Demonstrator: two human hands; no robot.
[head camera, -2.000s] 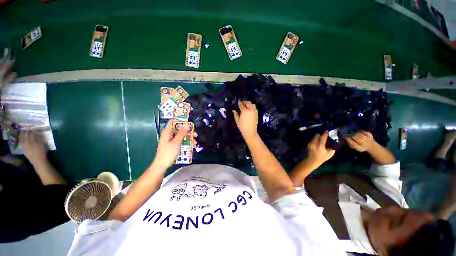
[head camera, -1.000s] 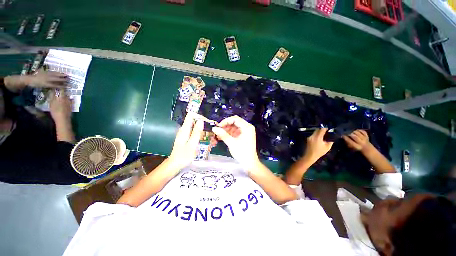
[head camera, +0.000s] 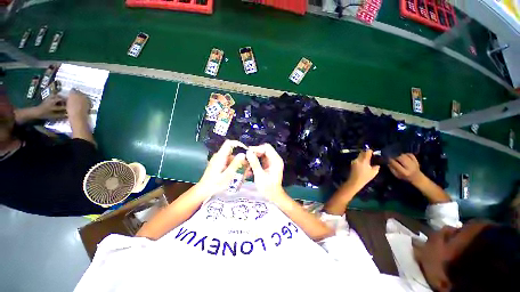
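My left hand (head camera: 221, 169) holds a phone circuit board (head camera: 236, 179), whose white lower part shows between my hands. My right hand (head camera: 267, 171) meets it at the board's upper end, fingertips pinched together. What the right fingertips hold is too small and covered to tell. Beyond my hands, several waiting boards (head camera: 223, 121) lie loosely stacked at the left end of the heap of black parts (head camera: 308, 134). A thin dark stick (head camera: 199, 128) lies left of the stacked boards.
Spaced boards lie on the green conveyor belt (head camera: 177, 57) beyond the pale rail (head camera: 154, 73). A desk fan (head camera: 109, 182) and cardboard box (head camera: 102, 232) are at left. A person's hands (head camera: 364, 169) work over the heap at right; another person (head camera: 43, 165) sits left by white sheets.
My right hand has come from the heap to my left hand, and the fingertips are now closer together. The belt boards have shifted left in view. The person at left has moved their hands.
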